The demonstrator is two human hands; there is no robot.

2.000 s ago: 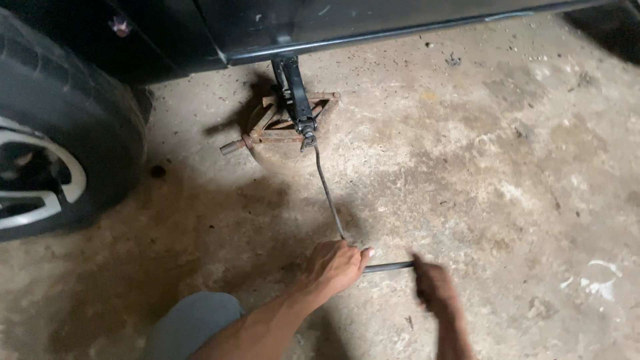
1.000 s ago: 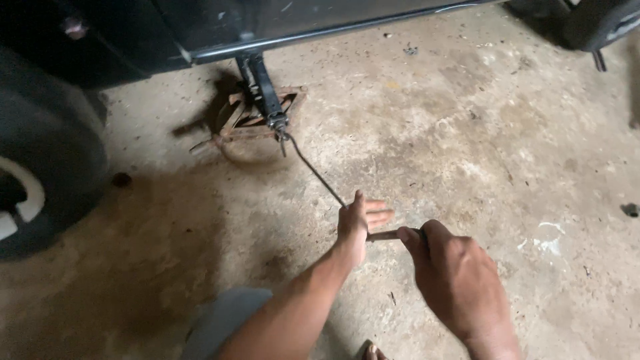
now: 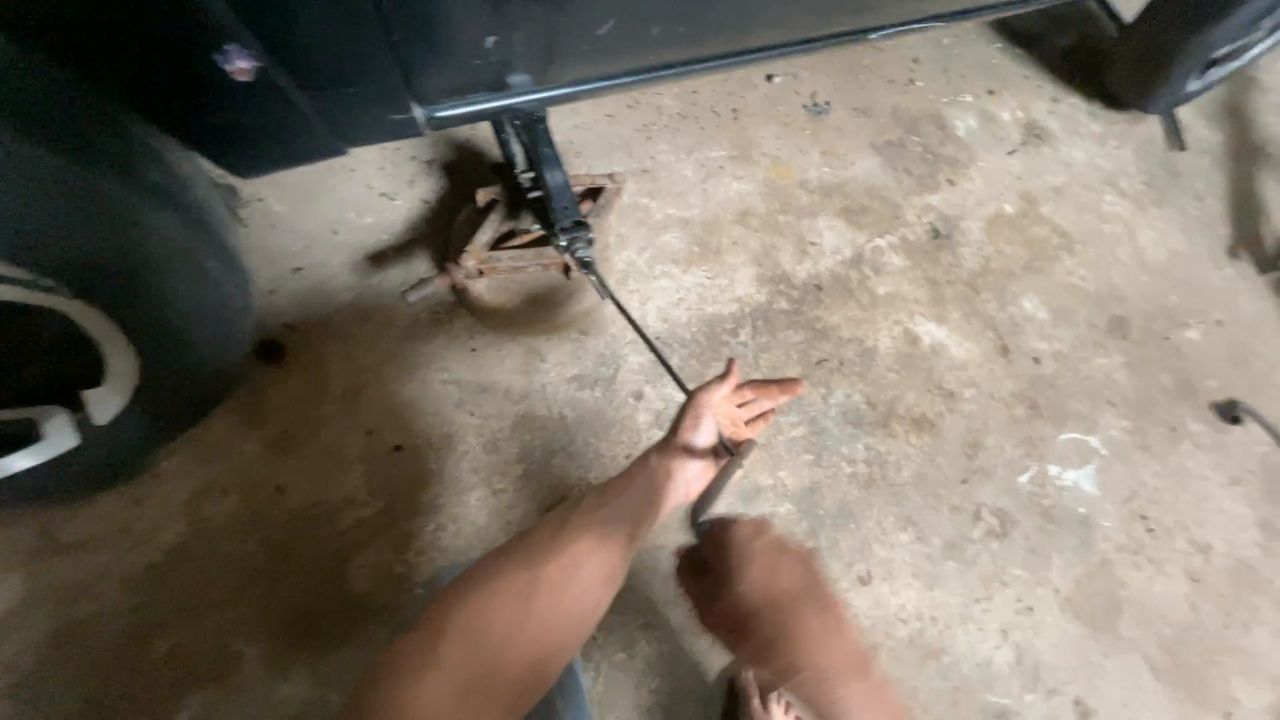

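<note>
A black car jack [image 3: 545, 175] stands under the sill of a dark car [image 3: 660, 40], next to a rusty metal stand [image 3: 515, 260]. From the jack's near end a thin metal rod [image 3: 645, 335] runs toward me. My left hand [image 3: 715, 420] lies at the rod's near end, palm up with its fingers spread; the rod passes behind or against the palm. Beyond it a cranked handle [image 3: 715, 490] bends down toward me. Around the end of that handle my right hand [image 3: 740, 580] is closed, blurred by motion.
A wheel [image 3: 130, 300] of the car fills the left side, and another wheel [image 3: 1190, 60] is at the top right. A metal tool's end [image 3: 1230, 410] lies on the concrete floor [image 3: 950, 300] at the right edge. My bare foot [image 3: 765, 695] shows at the bottom.
My left hand has opened from a grip near the rod's end. My right hand has swung the handle from the right side to below my left hand. The view has shifted somewhat.
</note>
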